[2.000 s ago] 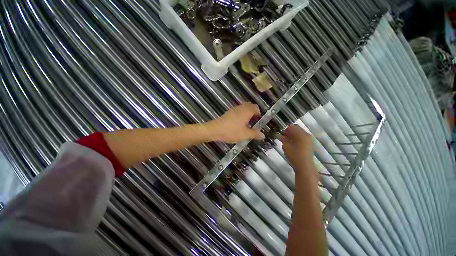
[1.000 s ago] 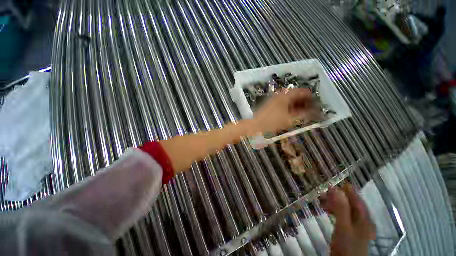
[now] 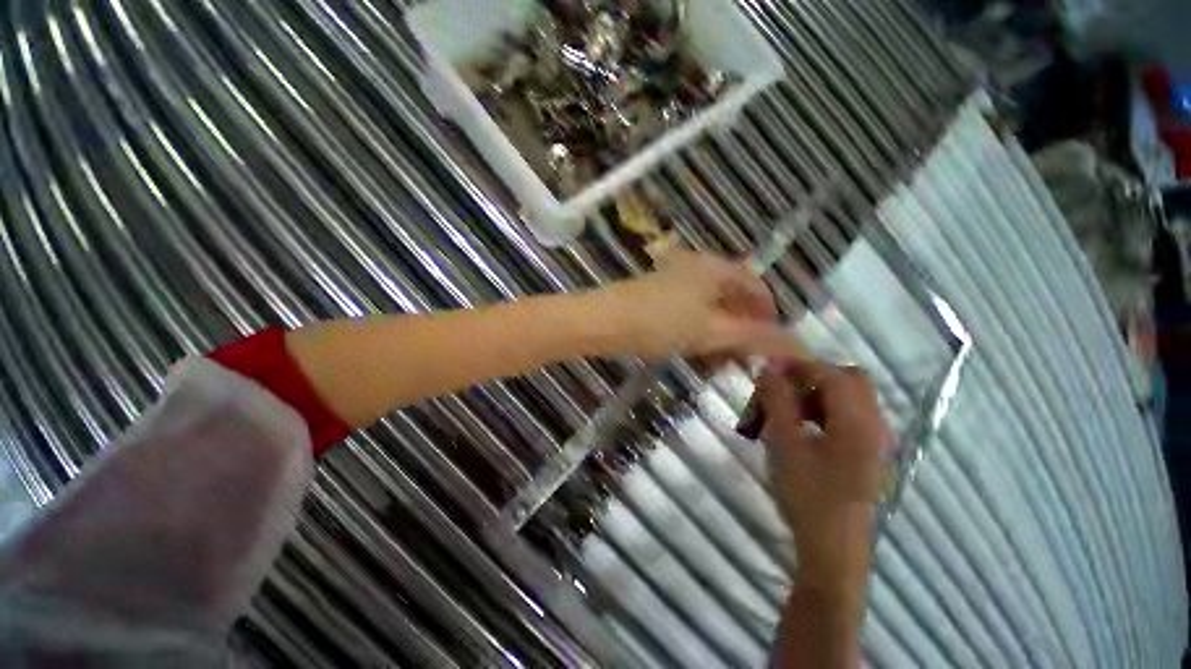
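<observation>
My left hand [image 3: 712,311] reaches from the left over the metal frame [image 3: 575,457], its fingers touching or almost touching my right hand; blur hides whether it holds anything. My right hand [image 3: 825,438] comes from the bottom, fingers bent, with a small dark fitting [image 3: 751,416] at its fingertips. The frame lies across the tubes, partly under my hands. Below it are white-covered tubes [image 3: 705,529], with small dark end fittings [image 3: 627,451] in a line where the covering meets bare metal.
A white parts bin [image 3: 562,216] full of shiny fittings [image 3: 607,79] stands on the bare metal tubes [image 3: 327,170] at the top. Tan pieces [image 3: 637,216] lie beside it. More white-covered tubes curve down the right. Blurred objects stand beyond the far right edge.
My left hand was in the bin a second ago and is now beside my right hand over the frame. The view has shifted, so the bin appears higher and further left.
</observation>
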